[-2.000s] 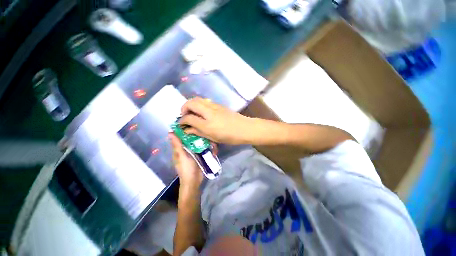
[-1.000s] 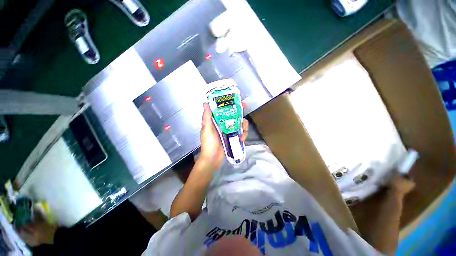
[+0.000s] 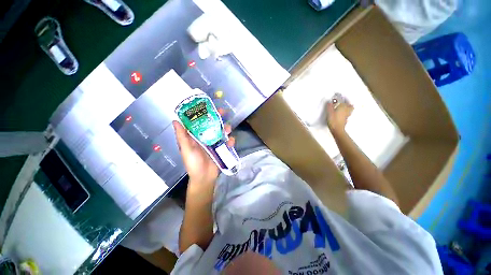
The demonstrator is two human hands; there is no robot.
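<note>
My left hand [image 3: 196,158] holds a half-assembled device [image 3: 207,129] over the mat's front edge. Its wide head points up and left, with the green circuit board facing up and a white block in the narrow handle. My right hand [image 3: 339,114] is inside the large brown carton [image 3: 428,102], over the white sheet [image 3: 307,94] there. Its fingers are bent at a small whitish piece with a dark spot; whether they grip it cannot be told.
Printed sheets [image 3: 121,72] with red numbered dots lie on the green bench. A crumpled white bundle [image 3: 207,37] lies on them. A smartphone [image 3: 64,180] lies at left. Open units [image 3: 56,45] lie at upper left. A blue stool [image 3: 449,56] stands beyond the carton.
My right hand left the device and reached into the carton, first to its near right end, now nearer its middle. My left hand still holds the device, its board now uncovered.
</note>
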